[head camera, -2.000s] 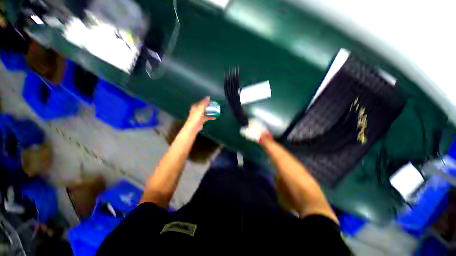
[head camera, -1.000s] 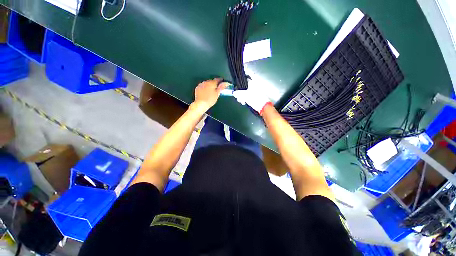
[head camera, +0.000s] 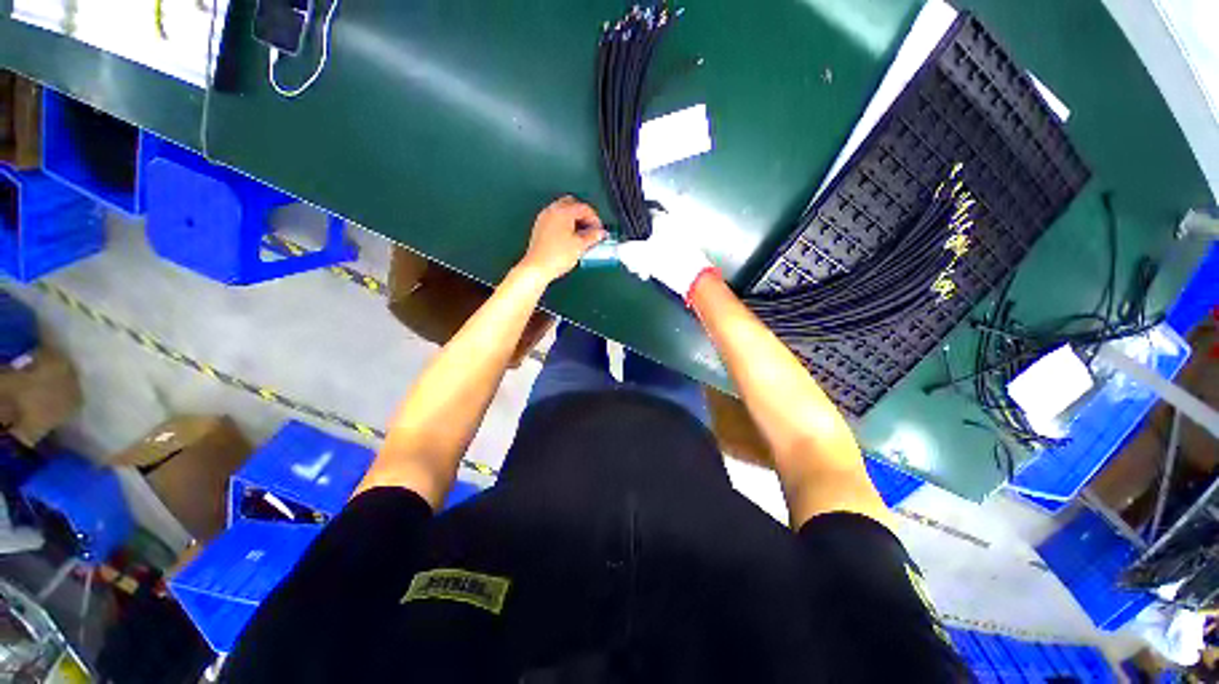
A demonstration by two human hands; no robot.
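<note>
A bundle of black cable leads (head camera: pixel 623 127) lies on the green mat, with its silvery ends pointing away from me and its near end at my right hand. My right hand (head camera: pixel 664 251), in a white glove with a red cuff, is at that near end. My bare left hand (head camera: pixel 564 235) is just left of it, fingertips bent together on a small light-blue item (head camera: pixel 600 251) between the hands. What the item is cannot be told. Whether the glove grips the bundle or the item is hard to see.
A black pocketed tray (head camera: pixel 996 127) with gold-tipped cables (head camera: pixel 882 278) across it lies right. A white slip (head camera: pixel 675 138) lies by the bundle. A phone (head camera: pixel 282 23) with a white cord is upper left. Loose cables (head camera: pixel 996 358) lie far right. Blue bins (head camera: pixel 195 221) stand below the bench.
The bundle stood near my gloved hand and now lies on the mat. My left hand has come from apart to beside the right, with the light-blue item now between them.
</note>
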